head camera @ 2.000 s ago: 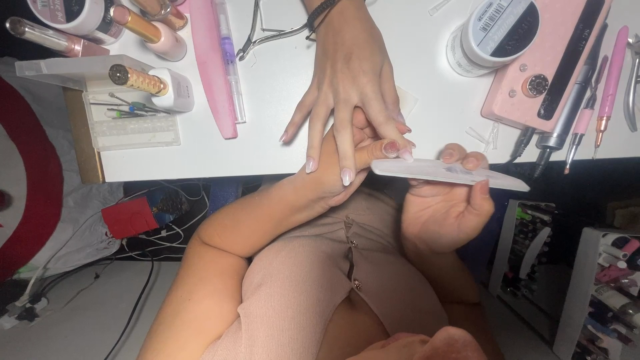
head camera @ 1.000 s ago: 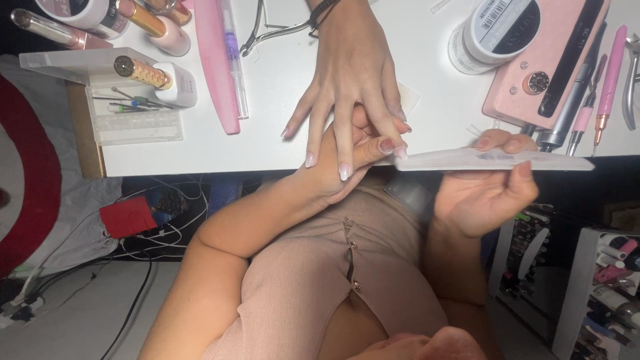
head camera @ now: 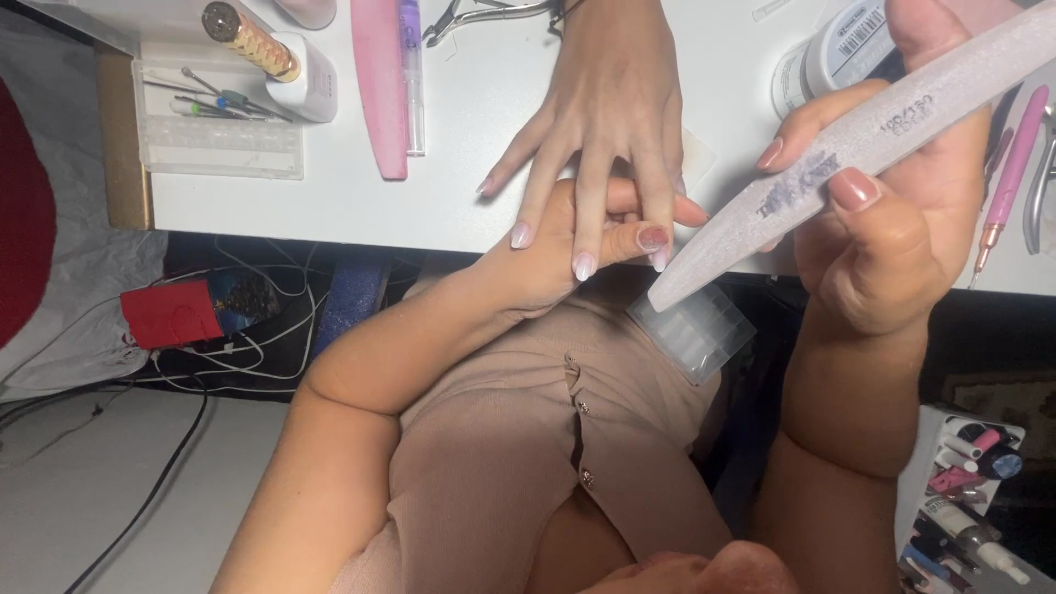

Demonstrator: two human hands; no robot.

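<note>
My left hand [head camera: 549,247] grips a finger of another person's hand [head camera: 615,107], which reaches in from the top with its fingers spread over the table edge. My thumb lies across that finger near its tip. A long white nail file [head camera: 833,157] is held in my right hand [head camera: 899,223], pinched between thumb and fingers. The file slants from upper right to lower left, its narrow end beside the held fingertip; whether they touch I cannot tell. A clear plastic box [head camera: 697,330] lies on my lap below the file's end.
On the white table [head camera: 330,206] lie a pink nail file [head camera: 381,91], a clear tube with purple [head camera: 412,74], metal nippers [head camera: 487,12] and a tray of drill bits [head camera: 219,148] with a bottle [head camera: 305,78]. To the right are a white jar [head camera: 825,58] and a pink pen-like tool [head camera: 1013,165].
My right hand has moved up with the white file, which has turned from nearly level to a steep slant. The clear box on my lap shows more plainly. My left hand keeps its hold.
</note>
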